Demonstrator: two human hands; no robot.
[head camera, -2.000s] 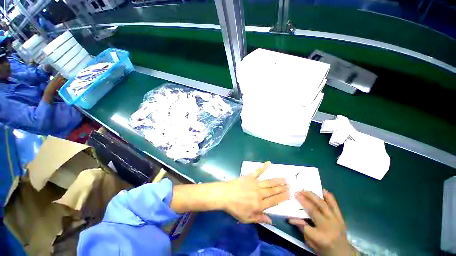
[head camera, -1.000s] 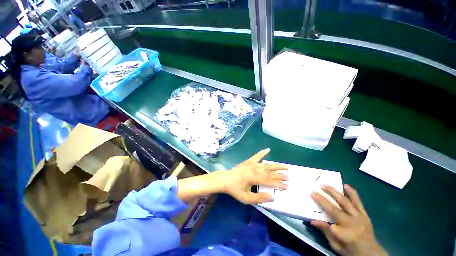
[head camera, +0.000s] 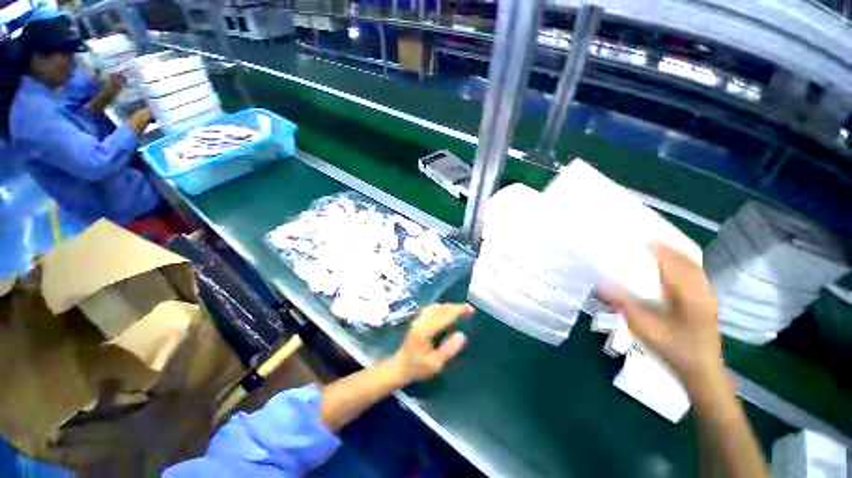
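My right hand (head camera: 677, 322) is raised at the right and grips the near edge of a flat white box (head camera: 617, 224), tilted over the stack of white boxes (head camera: 523, 266) by the metal post. My left hand (head camera: 432, 347) is over the belt's near side, fingers apart and empty. The open clear bag of small white accessories (head camera: 341, 257) lies left of the stack. White card inserts (head camera: 654, 385) lie right of the stack, partly hidden by my right hand.
The green belt (head camera: 504, 401) has a metal post (head camera: 504, 112) at its far rail. A blue basket (head camera: 220, 154) stands by a neighbouring worker (head camera: 79, 140). An opened brown carton (head camera: 121, 327) is at lower left. White stacks stand at right (head camera: 771, 271) and lower right (head camera: 811, 457).
The white box that lay flat under both palms is now lifted to the stack in my right hand. My left hand has come off it. The view has shifted, showing more of the far line.
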